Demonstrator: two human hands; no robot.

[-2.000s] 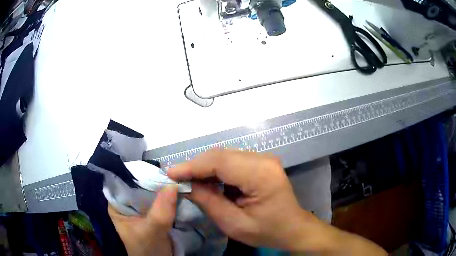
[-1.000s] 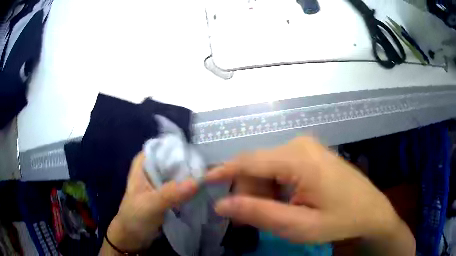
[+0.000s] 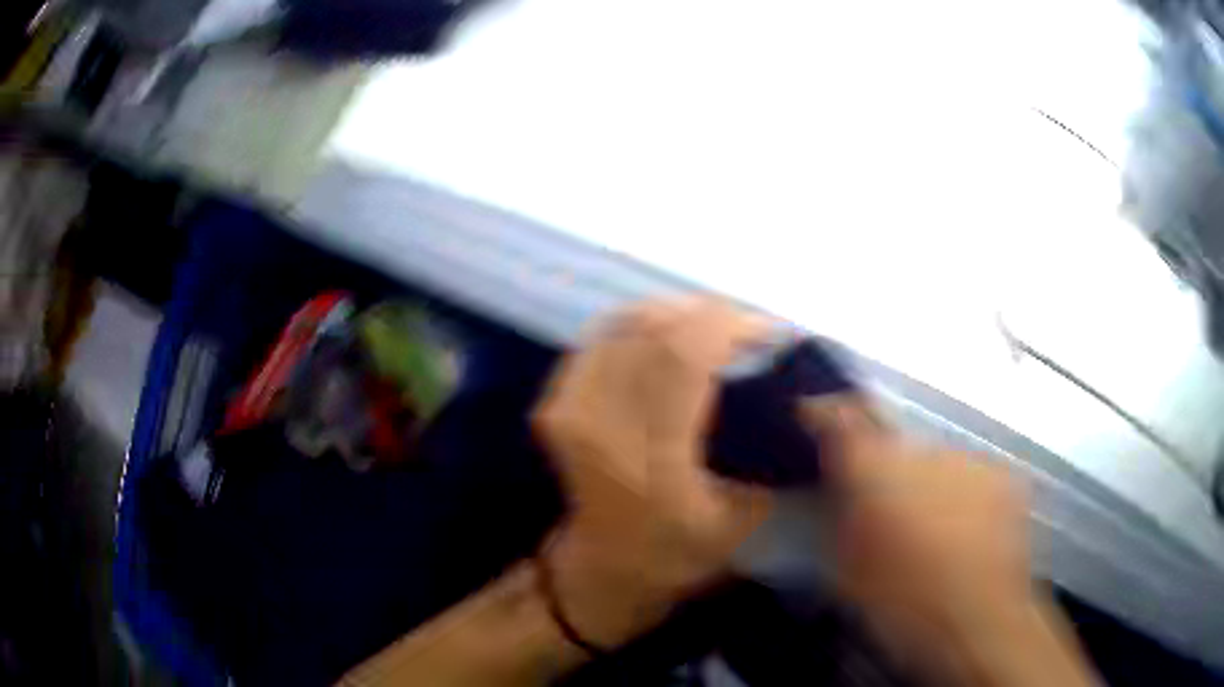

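Observation:
The navy and white fabric piece (image 3: 768,419) is bunched between my hands at the table's front edge. Its dark part shows between them and a pale part hangs below. My left hand (image 3: 658,436), with a thin dark band at the wrist, is closed around the fabric. My right hand (image 3: 926,523) is at the fabric's right side, fingers on the dark part. The frame is blurred, so the fingertips and folds are unclear.
The white table (image 3: 752,148) with its grey front edge (image 3: 456,248) runs diagonally across the view. A blue basket (image 3: 141,456) below holds red and green items (image 3: 289,360) and dark cloth. Dark fabric (image 3: 363,24) lies at the upper left.
The view has swung left and down, bringing the basket further in and leaving the scissors out. The fabric is now more bunched, with its dark side showing between my hands.

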